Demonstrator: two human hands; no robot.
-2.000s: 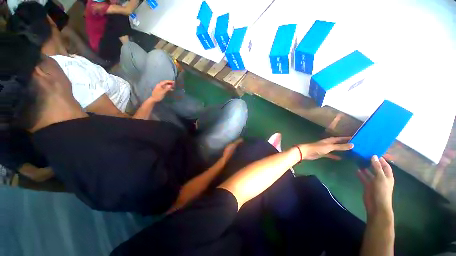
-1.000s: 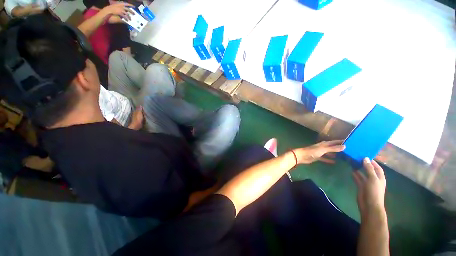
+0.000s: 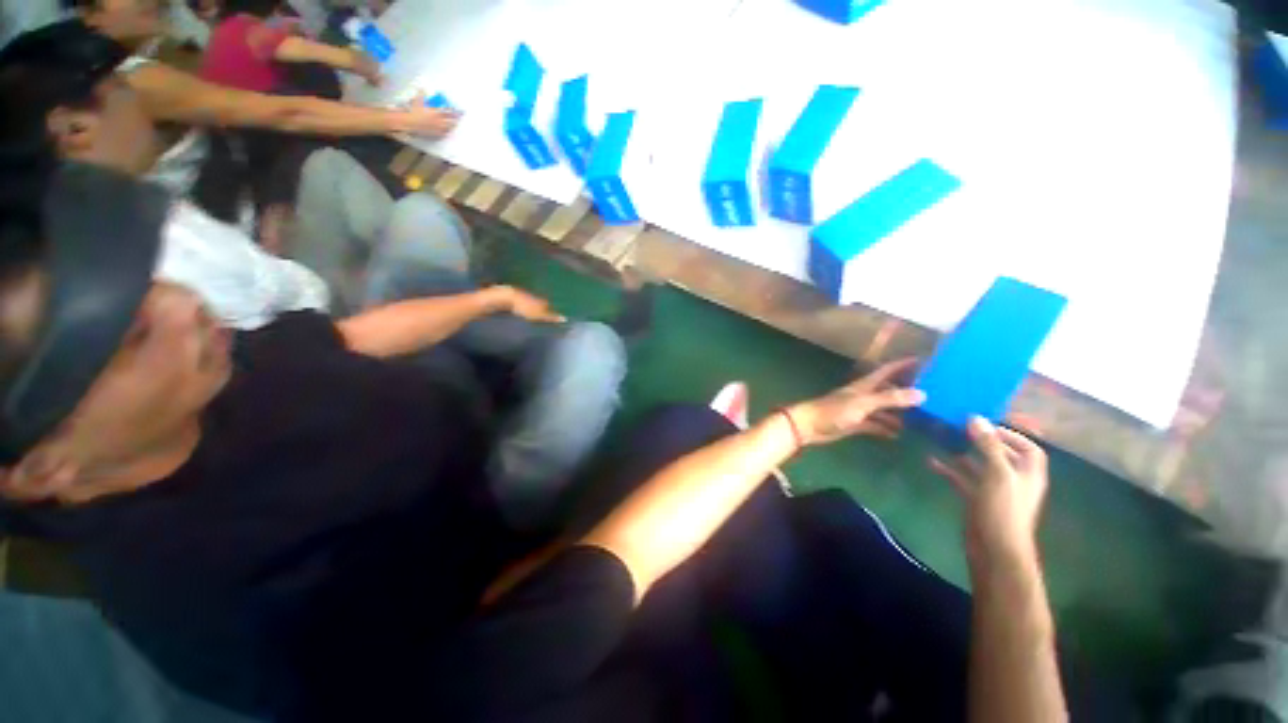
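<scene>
A blue retail box [image 3: 993, 350] is held at the table's front edge, its plain blue face up. My left hand [image 3: 859, 405] touches its left corner with the fingertips; a red band is on the wrist. My right hand [image 3: 1000, 473] grips its near edge, thumb on the blue face. The box's underside and the fingers beneath it are hidden. The nearest standing retail box [image 3: 883, 226] is on the white table, left of and beyond the held one.
More blue boxes [image 3: 812, 153] stand in a row along the white table [image 3: 1088, 184], over wooden pallets [image 3: 558, 216]. A person in black [image 3: 325, 466] sits close on my left; others sit beyond, one reaching onto the table. The floor is green.
The view has shifted, so the table and boxes appear further left. Both hands keep hold of the same box. The person in black has turned the head; a person beyond now reaches an arm onto the table.
</scene>
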